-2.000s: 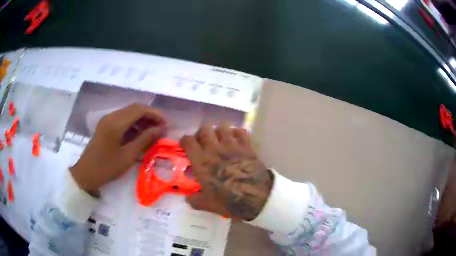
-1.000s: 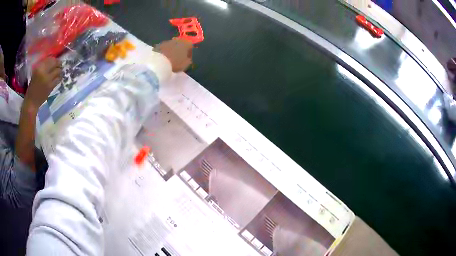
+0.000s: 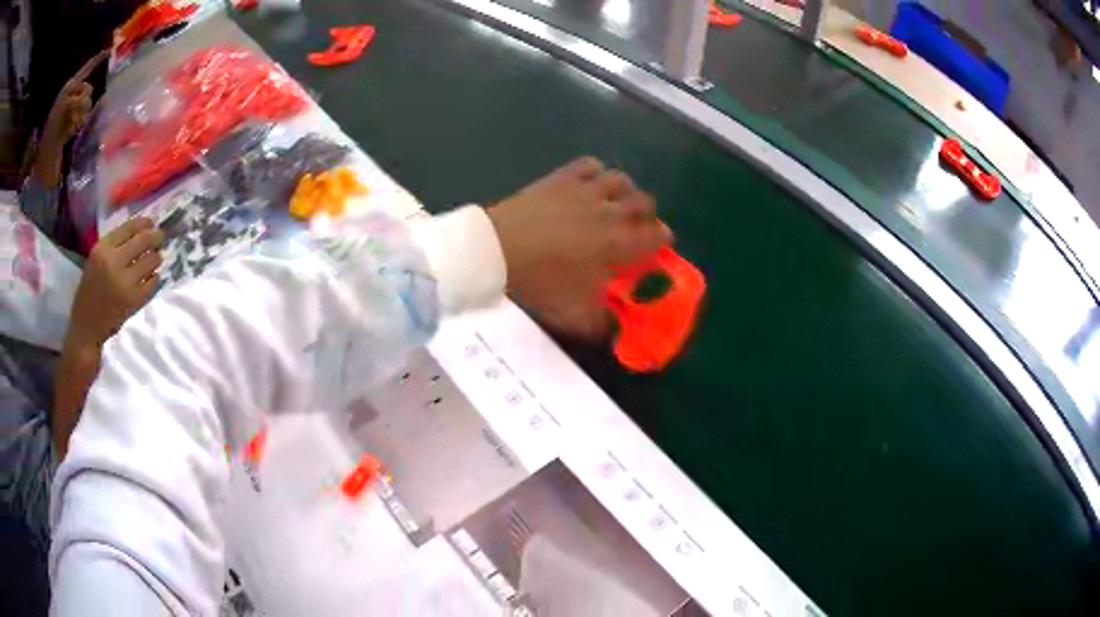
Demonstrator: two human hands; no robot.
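Note:
My left hand (image 3: 577, 247) is over the green conveyor belt (image 3: 784, 398), its fingers closed on the edge of an orange-red controller shell (image 3: 667, 316). The shell sticks out to the right of the hand, its large round opening showing. Whether it touches the belt cannot be told. My left sleeve crosses the printed sheet (image 3: 712, 548). Small orange-red pieces (image 3: 361, 475) lie on the sheet below the sleeve. My right hand is not in view.
A clear bag of red-orange parts (image 3: 205, 115), yellow-orange parts (image 3: 326, 193) and dark grey parts (image 3: 284, 157) lie at the upper left by a neighbour's hand (image 3: 121, 265). Another shell (image 3: 343, 46) is farther up the belt. A blue bin (image 3: 951, 54) stands across the belt.
The view has turned left from the sheet. My left hand, earlier reaching towards a shell on the belt, now holds a shell nearer. My right hand and the shell between both hands have left the view.

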